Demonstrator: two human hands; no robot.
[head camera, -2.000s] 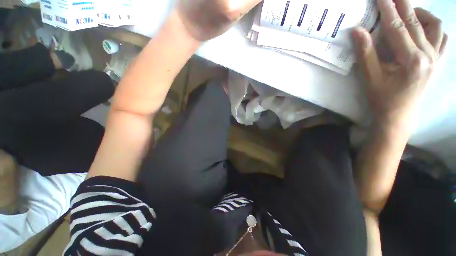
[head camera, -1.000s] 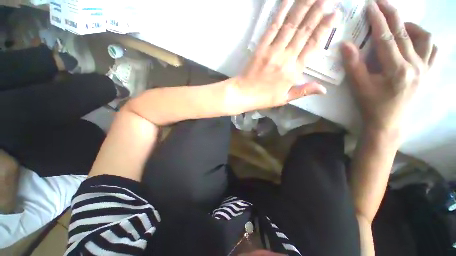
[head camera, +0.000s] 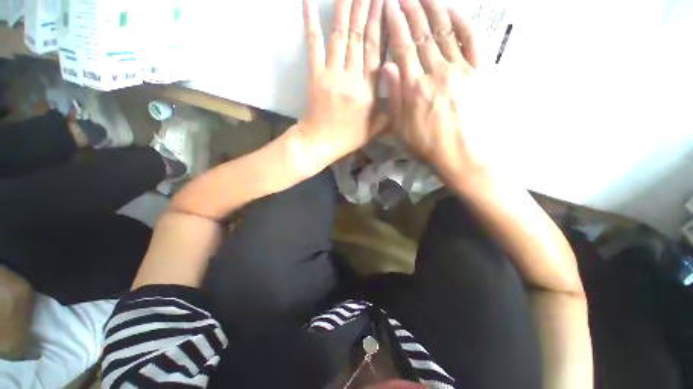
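A white printed leaflet (head camera: 490, 32) lies on the white table near its front edge, mostly hidden under my hands. One dark bar and some fine print show to the right of my right hand. My left hand (head camera: 340, 85) is flat, palm down, fingers slightly apart and pointing away from me. My right hand (head camera: 429, 85) is flat beside it, palm down, its thumb touching or close to my left hand. Neither hand grips anything visible. The far fingertips reach the top of the picture. Whether other sheets lie underneath cannot be told.
White cartons (head camera: 99, 42) with blue lettering and green patches stand at the upper left of the table (head camera: 585, 129). A wooden edge (head camera: 209, 102) runs below. A crumpled plastic bag (head camera: 387, 178) hangs below the table edge. A small roll (head camera: 160, 110) and a seated person's dark-clothed legs (head camera: 68, 163) are at left.
My right hand has moved left, from the leaflet's right side to beside my left hand. My left hand has come onto the leaflet and shifted left. The bars seen earlier are mostly covered.
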